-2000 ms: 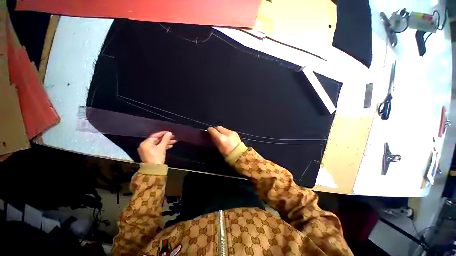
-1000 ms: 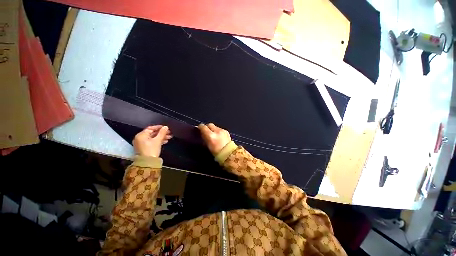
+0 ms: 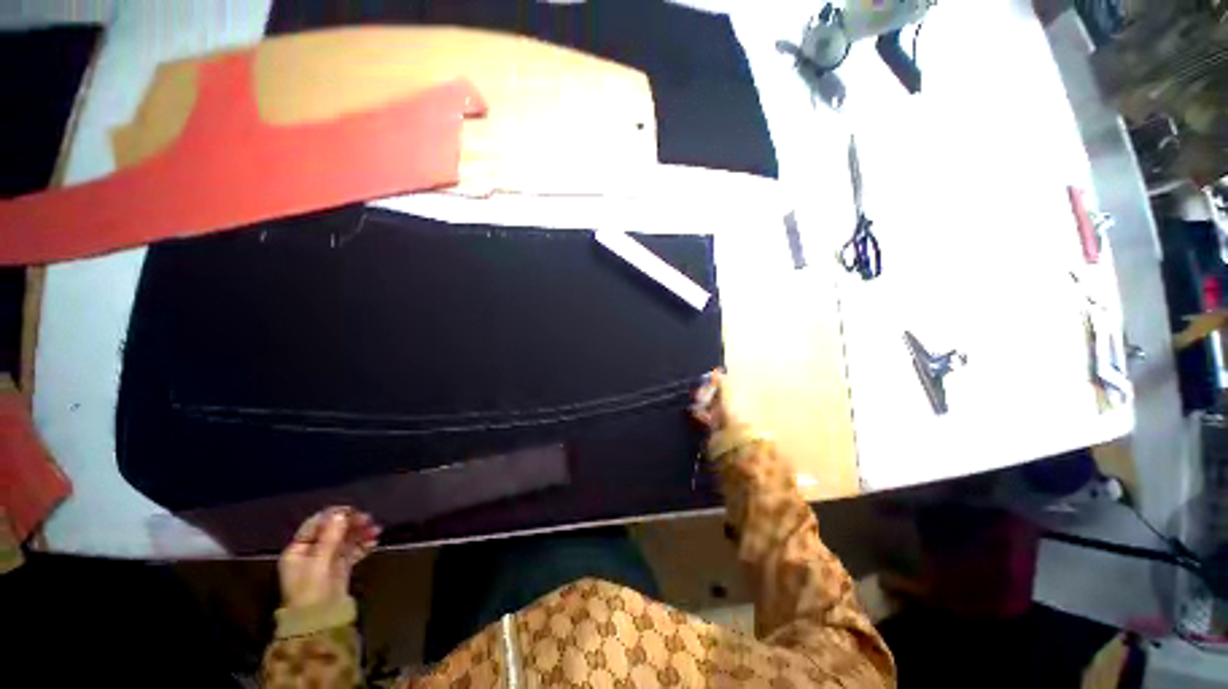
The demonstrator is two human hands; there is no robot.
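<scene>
A large black fabric panel [image 3: 404, 323] with thin pale chalk lines lies on the white table. A long, flat, dark purplish ruler [image 3: 465, 487] lies along its near edge. My left hand [image 3: 327, 538] is at the table's near edge, by the ruler's lower side, fingers bent; whether it grips the ruler is unclear. My right hand [image 3: 707, 401] is at the panel's right edge, where the chalk lines end, fingers closed together; whether it holds something small is unclear. A pale narrow bar [image 3: 653, 269] lies on the panel's upper right.
Red [image 3: 323, 155] and tan [image 3: 566, 108] card templates lie beyond the panel. A tan board [image 3: 788, 364] is right of it. Farther right are black-handled shears [image 3: 862, 249], a black clamp [image 3: 933, 370] and a grey-green tool [image 3: 862, 24]. More red card [image 3: 27, 471] is at left.
The view has shifted. My right hand has moved right along the chalk lines to the panel's edge. The ruler has moved off the lines towards the near table edge, with my left hand beside it.
</scene>
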